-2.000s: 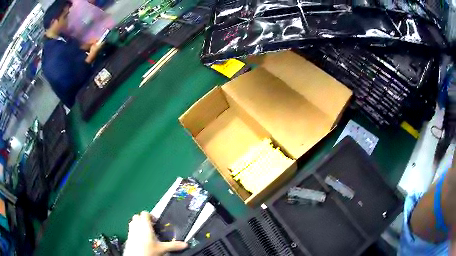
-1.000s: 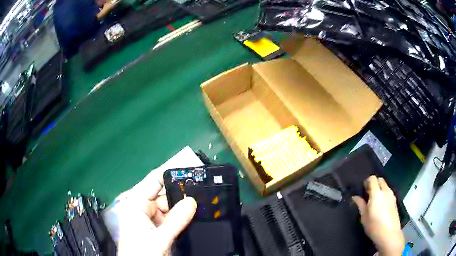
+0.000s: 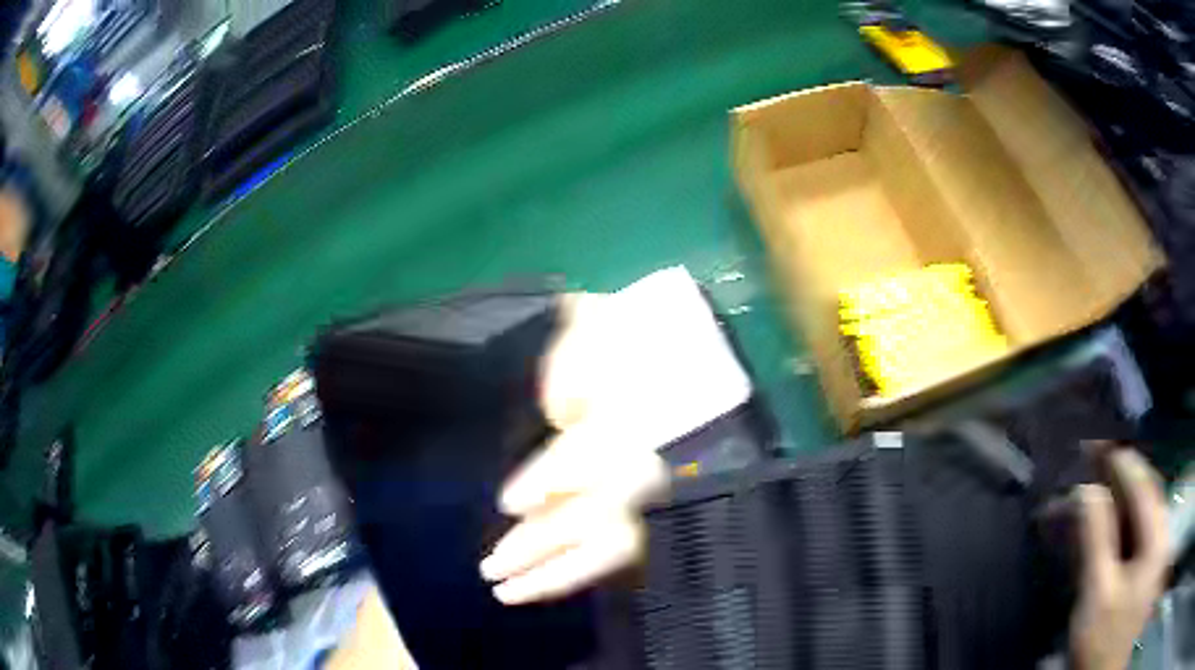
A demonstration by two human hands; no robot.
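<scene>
My left hand [image 3: 583, 497] is blurred and wraps its fingers around the right side of a large-looking black slab [image 3: 446, 445] held close to the camera. Its board side does not show, so I cannot tell if it is the handset. The left palm is hidden behind it. My right hand [image 3: 1120, 563] is at the right edge, blurred, fingers bent over the black compartment tray [image 3: 970, 524]. A grey strip [image 3: 992, 449] lies in that tray. I cannot tell if the right fingers hold anything.
A slotted black tray [image 3: 773, 563] lies beside the left hand, with a white pad [image 3: 682, 353] behind. An open carton [image 3: 799, 262] holds a yellow stack [image 3: 924, 327]. Handsets with exposed boards [image 3: 295, 491] lie at left. A phone with yellow back [image 3: 908, 50] lies beyond the carton.
The view has swung left, so the carton sits further right. The handset's board side was visible in my left hand; now a dark slab is held there. My right hand stays over the tray, fingers more bent.
</scene>
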